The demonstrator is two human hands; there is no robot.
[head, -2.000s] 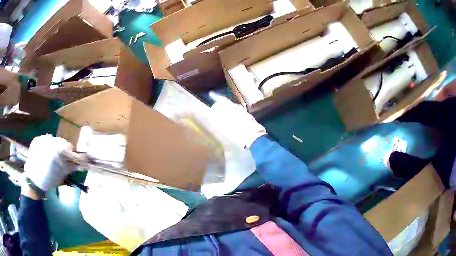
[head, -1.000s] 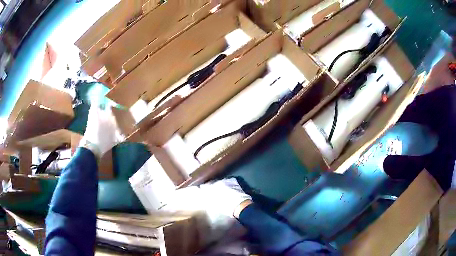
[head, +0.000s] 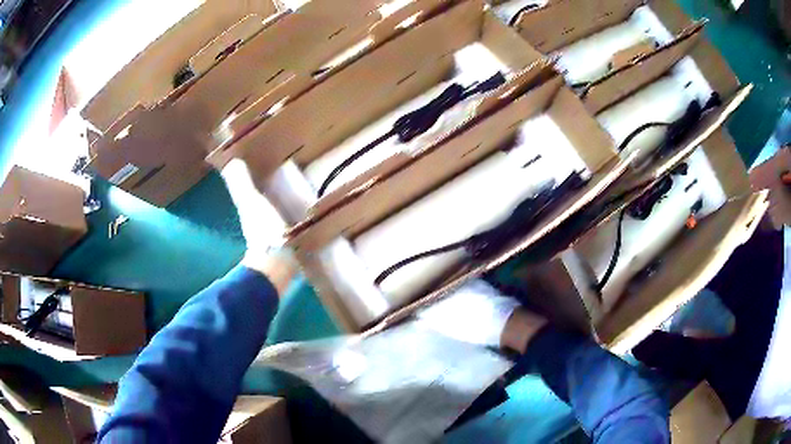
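An open long carton (head: 624, 160) in front of me holds a whitish cylindrical product (head: 451, 212) between white end caps, with a black power cord (head: 520, 215) on it. My left hand (head: 251, 208), in a white glove, lies against the left end of the carton behind it; its fingers are blurred and their grip is unclear. My right hand (head: 468, 316), also gloved, is at the front carton's near wall, closed on a clear plastic bag (head: 390, 381) that hangs towards me. Its fingertips are hidden.
More open cartons with products and cords stand behind and at right. A small carton (head: 108, 321) lies at left on the green bench (head: 165, 251), with another box (head: 39, 217) behind it. A person's dark sleeve (head: 720, 338) shows at right.
My left hand has moved from the far left to the carton ends. My right hand, with the bag, has moved right along the front carton. The view has shifted, and the near box at lower left has largely left it.
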